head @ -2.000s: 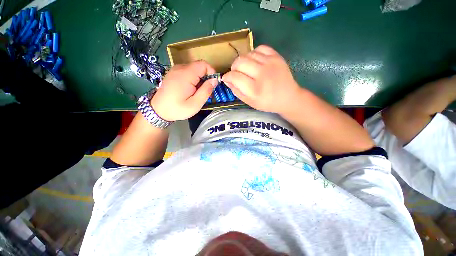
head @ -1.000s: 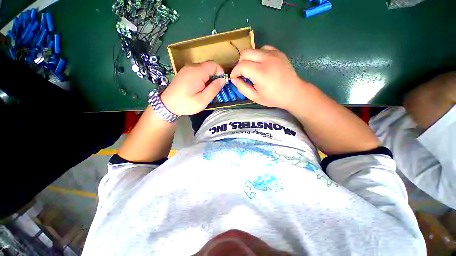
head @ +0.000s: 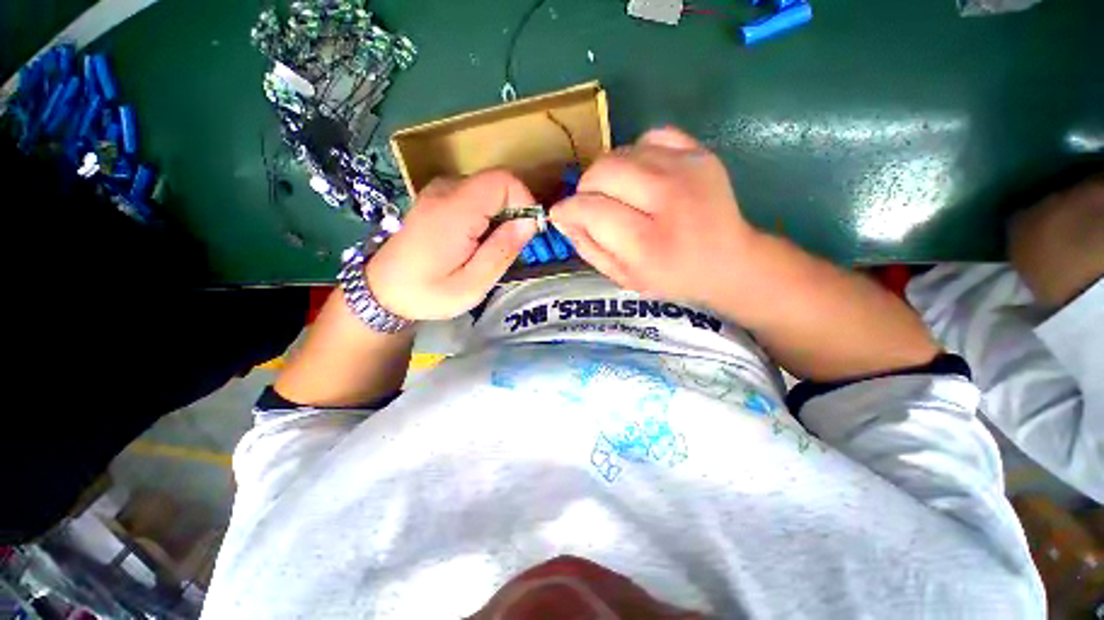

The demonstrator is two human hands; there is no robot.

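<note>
My left hand (head: pixel 454 242) pinches a small green-and-silver circuit board (head: pixel 518 214) between thumb and fingers. My right hand (head: pixel 648 218) meets it at the board's right end, thumb and finger closed on a tiny pale connector (head: pixel 544 220); the fingers hide most of it. Both hands are over the near part of a tan cardboard box (head: pixel 484 151). Blue battery cells (head: pixel 548 247) lie in the box below the hands, partly hidden. A thin dark lead (head: pixel 564 126) curls up inside the box.
A tangled heap of circuit boards (head: pixel 327 73) lies left of the box on the green bench (head: pixel 678 73). Blue cells (head: pixel 79 109) are piled far left. Another blue cell (head: pixel 776 22) lies at the far side. A neighbouring person's arm (head: pixel 1059 248) is at right.
Both hands have shifted slightly nearer to my body, still joined at the board. More of the board shows between the fingertips. The view has shifted a little.
</note>
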